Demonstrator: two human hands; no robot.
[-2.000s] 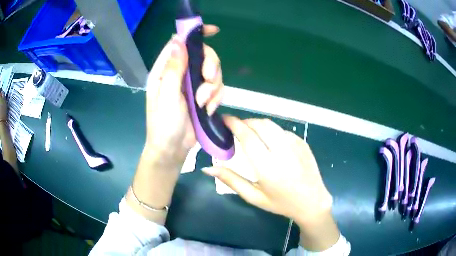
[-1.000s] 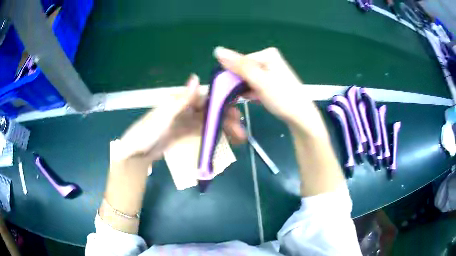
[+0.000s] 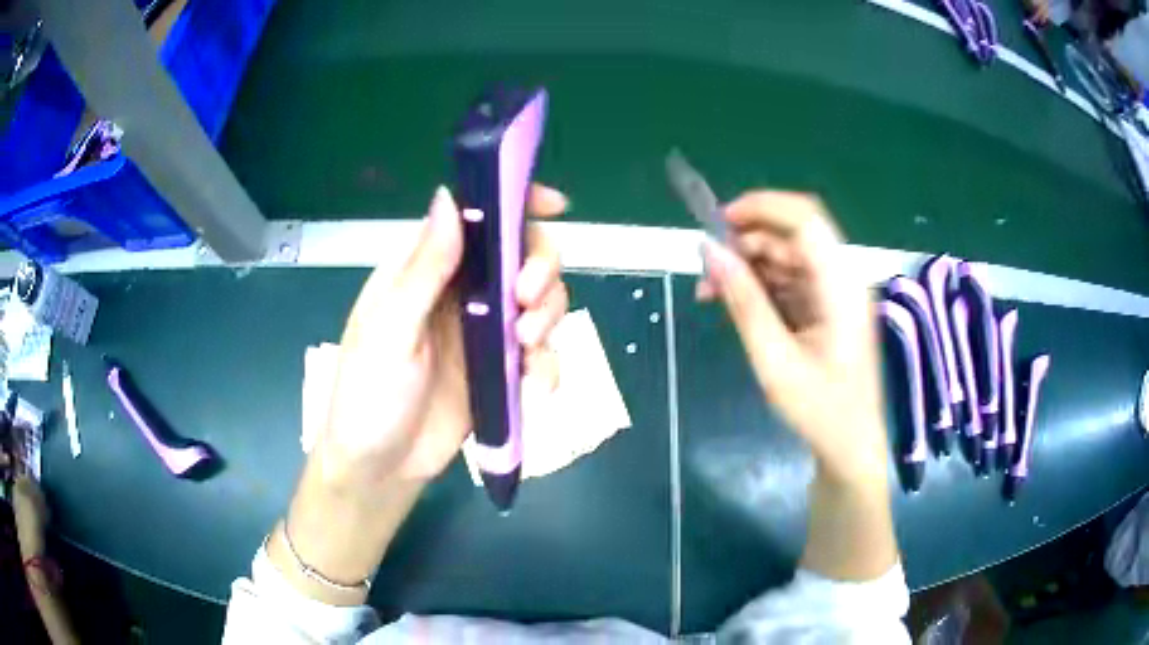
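Observation:
My left hand (image 3: 410, 340) holds a black-and-pink pen housing (image 3: 485, 290) upright, thick end up and black cone tip down. Its black strip with two small pale pink buttons faces me. My right hand (image 3: 794, 302) holds a craft knife (image 3: 696, 195) between thumb and fingers, blade pointing up and left, apart from the housing. White paper pieces (image 3: 582, 397) lie on the bench under and beside my left hand.
Several housings (image 3: 964, 365) lie side by side at the right; one more (image 3: 158, 428) lies at the left near a thin white stick (image 3: 71, 410). A blue bin (image 3: 114, 214) and grey post (image 3: 158, 126) stand upper left. Another person's arm (image 3: 35, 554) shows lower left.
The housing is turned so its button strip faces me, thick end up. My right hand has left the housing and picked up the knife, which lay on the bench a second ago.

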